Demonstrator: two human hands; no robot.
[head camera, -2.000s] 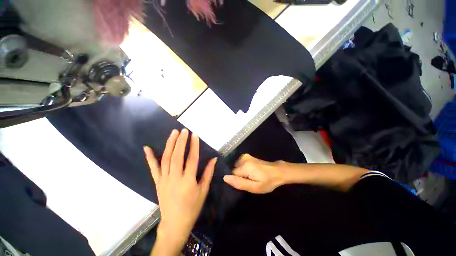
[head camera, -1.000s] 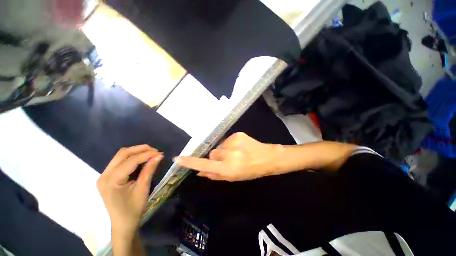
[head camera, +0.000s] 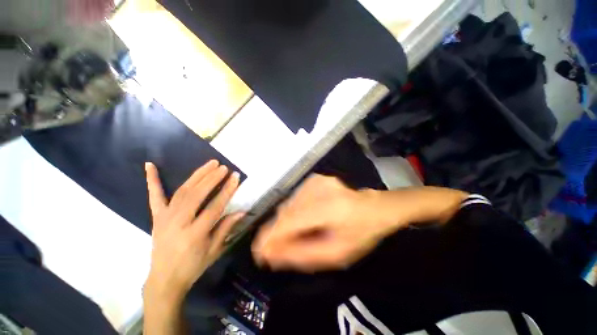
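A black cut panel (head camera: 105, 154) lies flat on the white table, its far end under the blurred sewing machine head (head camera: 65, 82). My left hand (head camera: 186, 226) rests on the panel's near part with its fingers spread. My right hand (head camera: 317, 226) is motion-blurred just off the table's front edge, its fingers curled; whether it holds anything cannot be told. The needle area is bright and blurred.
Right-hand cut pieces (head camera: 294, 59) lie past the bed plate (head camera: 190, 72). Other black pieces (head camera: 39, 281) lie at lower left. The table edge (head camera: 327, 137) runs diagonally. A black fabric heap (head camera: 478, 111) and blue crates (head camera: 579, 163) are at right; a plastic basket (head camera: 249, 307) is below.
The panel's near end now lies nearer the machine, on the table. My left hand went from flat to pinched to flat again, further left. My right hand moved to the edge, then slightly back towards me.
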